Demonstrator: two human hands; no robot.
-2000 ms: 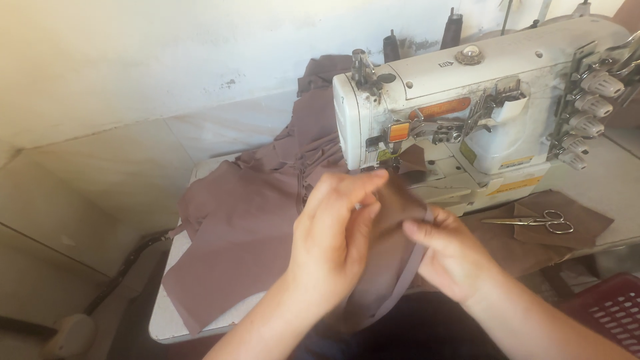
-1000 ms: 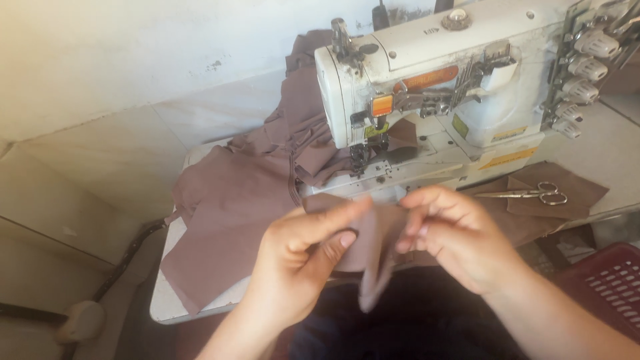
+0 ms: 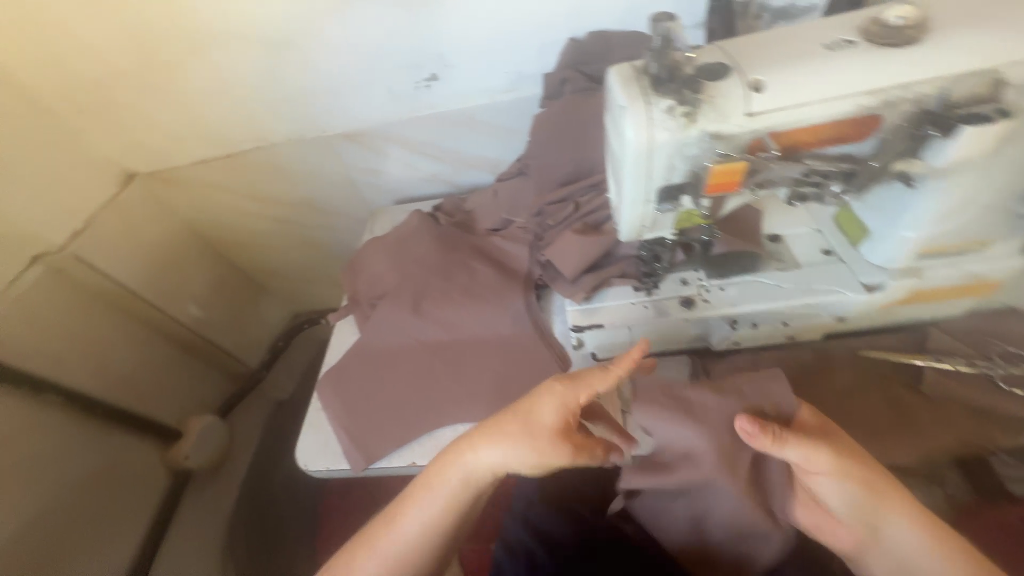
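Note:
A piece of mauve-brown fabric (image 3: 704, 456) hangs in front of the white industrial sewing machine (image 3: 808, 296). My right hand (image 3: 824, 472) grips its right side, thumb on top. My left hand (image 3: 568, 424) is at the fabric's left edge, index finger extended towards the machine bed, the other fingers curled by the edge; blur hides whether they pinch it. Left of the needle area (image 3: 664, 260), a larger mauve-brown fabric piece (image 3: 448, 312) lies spread over the table, with more cloth bunched behind it.
Metal scissors (image 3: 944, 362) lie on brown fabric at the right, partly cut off by the frame. The white table's corner (image 3: 320, 460) is at the left front. A wall (image 3: 320, 72) rises behind, and a dark pipe or bar (image 3: 264, 360) runs beside the table.
The small fabric piece, folded narrow between both hands a second ago, is now spread wider and hangs from my right hand. My left index finger has straightened.

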